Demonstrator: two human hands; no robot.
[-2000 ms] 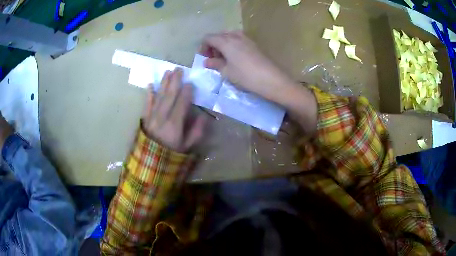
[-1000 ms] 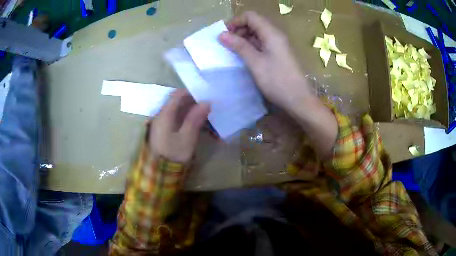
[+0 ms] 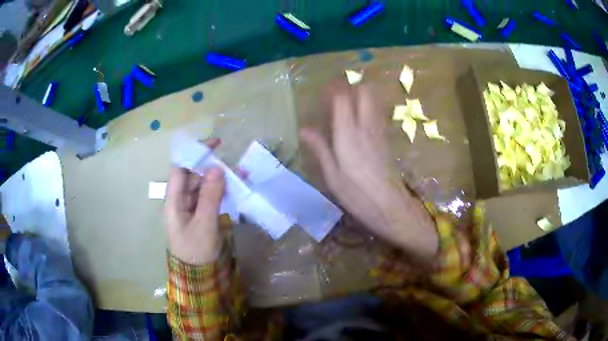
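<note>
White strips (image 3: 290, 191) lie crossed and overlapping on the tan cardboard mat (image 3: 120, 246). My left hand (image 3: 197, 206) pinches the upper left part of a white strip between thumb and fingers. A small white piece (image 3: 157, 190) lies on the mat just left of that hand; the hand may hide part of it. My right hand (image 3: 353, 143) is blurred, with its fingers spread, to the right of the strips. I see nothing in it.
An open cardboard tray (image 3: 577, 133) of pale yellow pieces stands at the right. Loose yellow pieces (image 3: 410, 113) lie left of it. Blue cells (image 3: 225, 61) are scattered on the green surface (image 3: 180, 40) beyond. Another person's denim sleeve (image 3: 50, 273) is at lower left.
My right hand has let go of the white strips and opened. My left hand now holds a strip, farther left. The view shows more of the green surface, and the neighbour's arm has drawn back.
</note>
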